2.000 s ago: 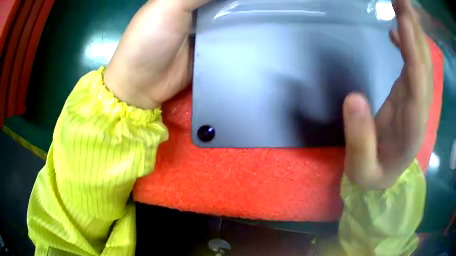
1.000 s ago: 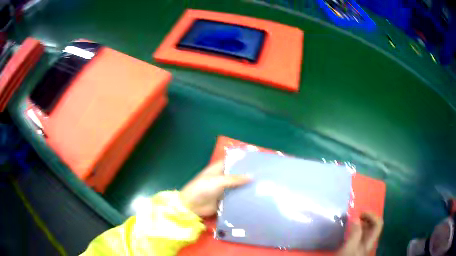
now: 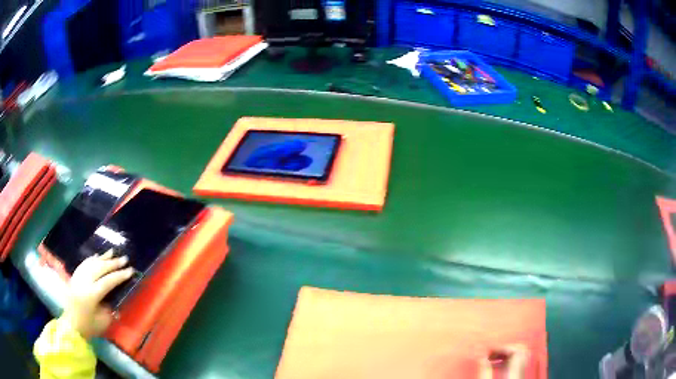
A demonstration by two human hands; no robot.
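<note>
My left hand (image 3: 93, 290) is at the left, its fingers on the near edge of a dark tablet (image 3: 154, 235) on the foam tray stack (image 3: 194, 285). I cannot tell if it grips the tablet. A second dark tablet (image 3: 81, 215) lies beside it, to the left. My right hand (image 3: 505, 361) is blurred and cut off at the bottom edge, over a bare foam pad (image 3: 415, 333). Its grip is unclear.
A lit tablet (image 3: 283, 155) lies on a foam pad (image 3: 362, 166) on the green conveyor belt (image 3: 474, 185). Beyond are a blue parts bin (image 3: 482, 96) and stacked foam (image 3: 211, 53). A fan (image 3: 648, 333) is at right, more foam layers (image 3: 26, 196) at far left.
The silver-backed tablet has left the near pad. A second dark tablet now shows on the stack under my left hand, which moved left. The view has tilted up.
</note>
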